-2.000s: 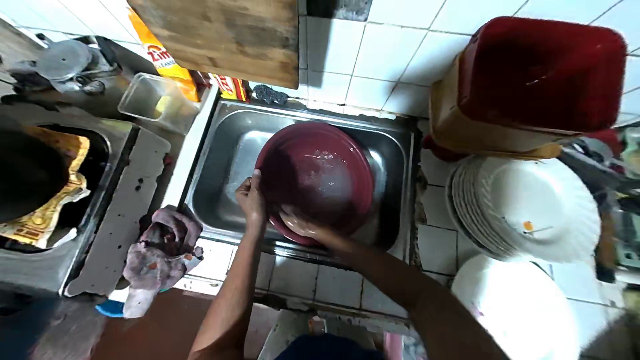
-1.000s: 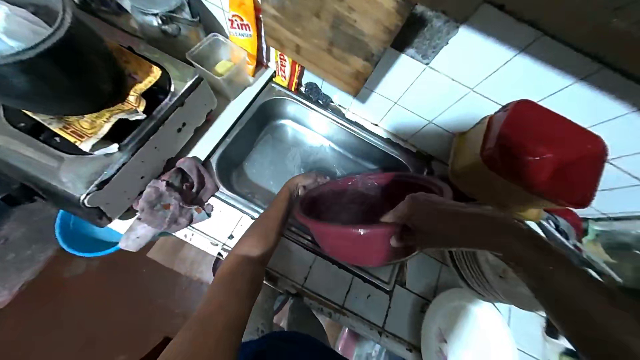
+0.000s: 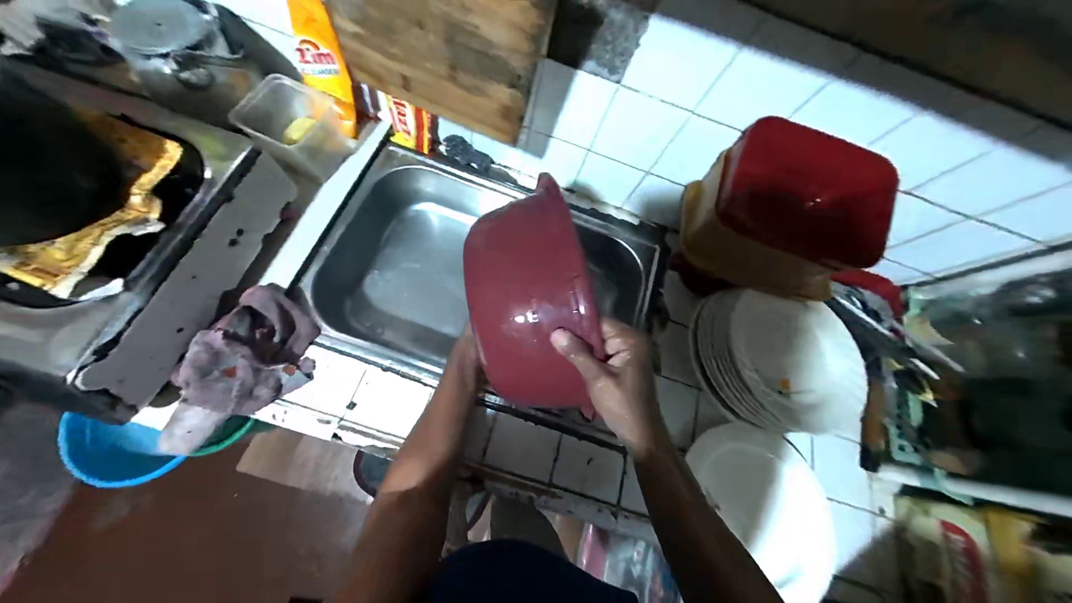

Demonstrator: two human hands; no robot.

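A dark red plastic basin (image 3: 523, 301) is tipped steeply on its side over the stainless steel sink (image 3: 402, 260), its opening turned to the right. My right hand (image 3: 615, 377) grips the basin's rim at the lower right, thumb on the outer wall. My left hand (image 3: 471, 356) is at the basin's lower left side, its fingers mostly hidden behind the basin. The sink's visible floor looks wet.
Stacked white plates (image 3: 787, 360) and a large white plate (image 3: 770, 502) lie right of the sink. Behind them stand red and yellow containers (image 3: 808, 193). A crumpled cloth (image 3: 243, 356) hangs at the left counter edge, near the stove (image 3: 193, 285). A wooden board (image 3: 452, 59) leans behind.
The basin sat in the sink two seconds ago, was lifted and tilted one second ago, and is now tipped further onto its side. Both hands have moved with it.
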